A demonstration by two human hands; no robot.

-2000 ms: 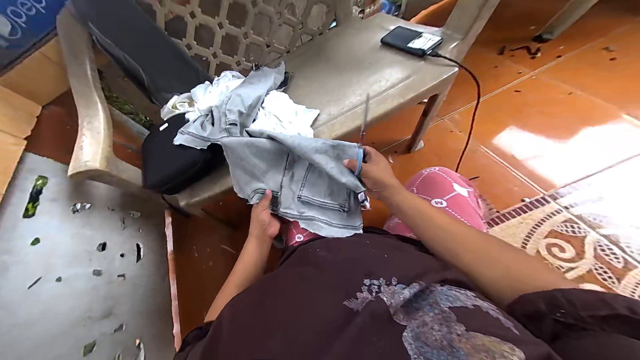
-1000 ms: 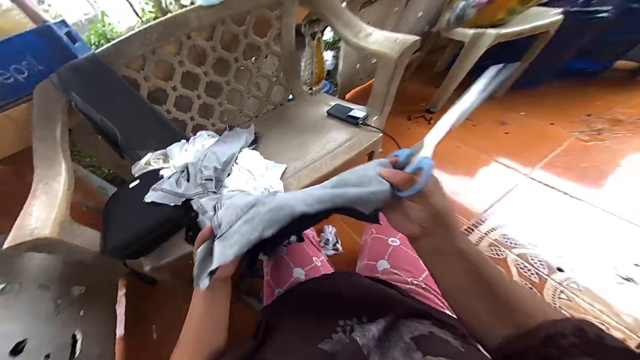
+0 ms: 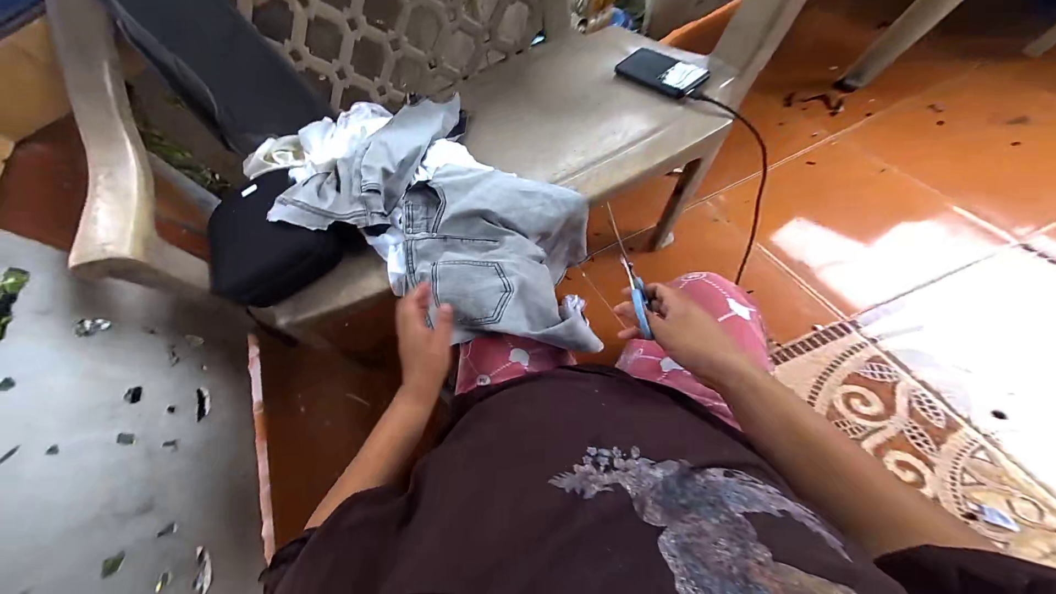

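A piece of grey denim with a stitched back pocket (image 3: 472, 290) lies over the front of the plastic chair seat and hangs down to my knees. My left hand (image 3: 423, 334) is at its left lower edge, fingers raised and apart; it does not appear to grip the cloth. In my right hand (image 3: 672, 326), above my right knee, are scissors with blue handles (image 3: 639, 309), their blades pointing away from me. More grey denim pieces (image 3: 355, 177) and white cloth (image 3: 342, 136) are heaped on the seat behind.
A black zip case (image 3: 268, 239) sits at the seat's left, below a dark padded strip on the backrest. A black device (image 3: 662, 73) with a cable rests on the right of the chair seat (image 3: 536, 115). A patterned mat (image 3: 899, 412) covers the tiled floor at right.
The grey denim, held up in both hands before, now lies spread over the seat edge and my knees. My left hand has come off it. The scissors stay in my right hand.
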